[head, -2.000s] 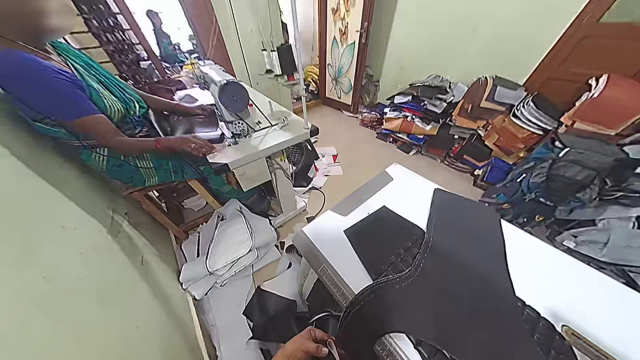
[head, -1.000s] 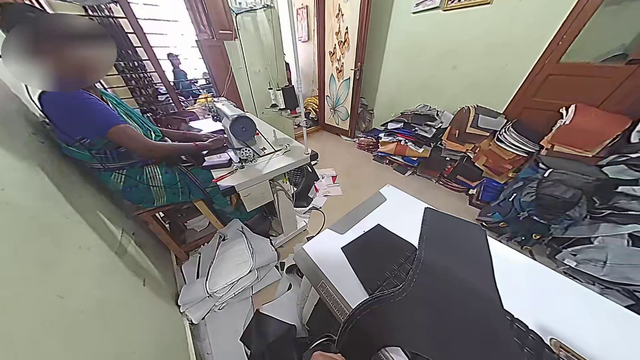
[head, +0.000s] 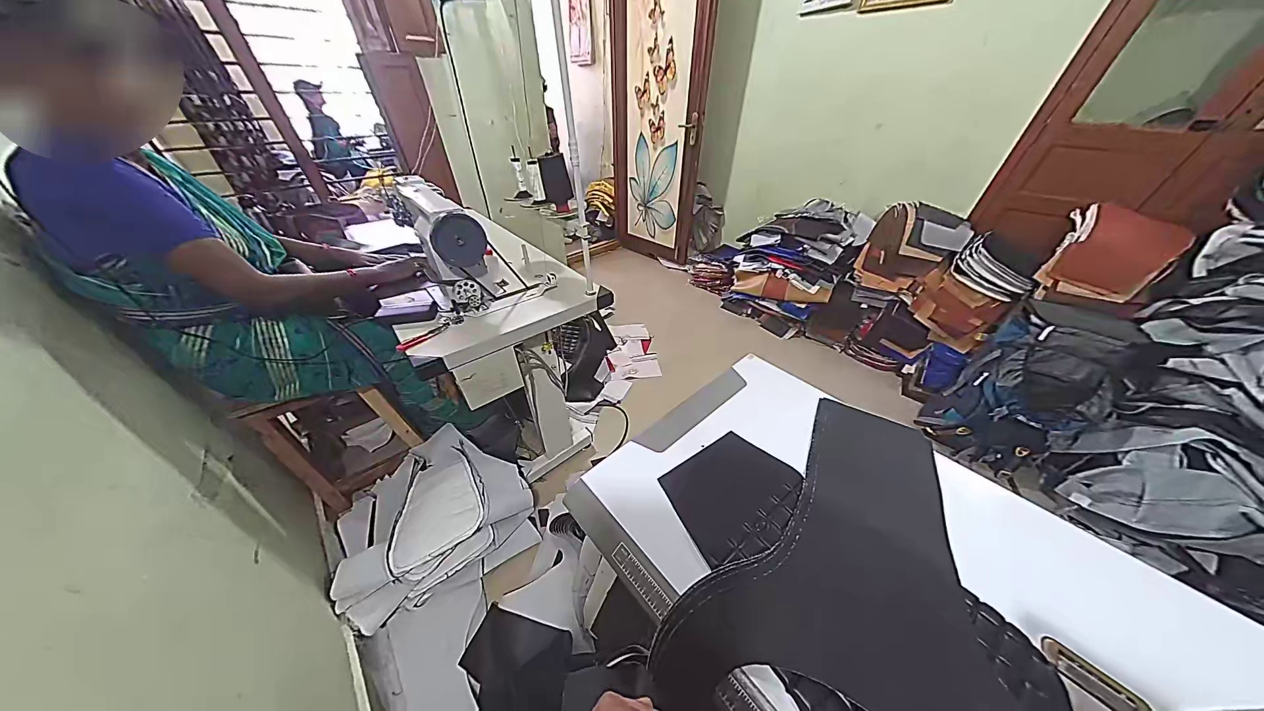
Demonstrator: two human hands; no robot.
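A large curved black panel (head: 849, 553), with a stitched edge and quilted parts, lies over the white table top (head: 997, 504) and its front edge. Only a sliver of my left hand (head: 624, 702) shows at the bottom edge, close to the lower left of this panel; its fingers and anything in them are hidden. My right hand is out of view. Beneath the panel, a flat black piece (head: 726, 489) rests on the white surface. A measuring scale (head: 642, 581) runs along the table's edge.
At the left a co-worker sits at an industrial sewing machine (head: 449, 237), both hands by its head. Folded grey-white pieces (head: 434, 523) and black scraps (head: 518, 647) lie on the floor between us. Piles of material (head: 948, 286) and bags (head: 1066, 365) line the far right.
My left hand has sunk mostly out of view at the bottom edge. The co-worker's hands have come together near the sewing machine's head; earlier one lay at the table's near edge.
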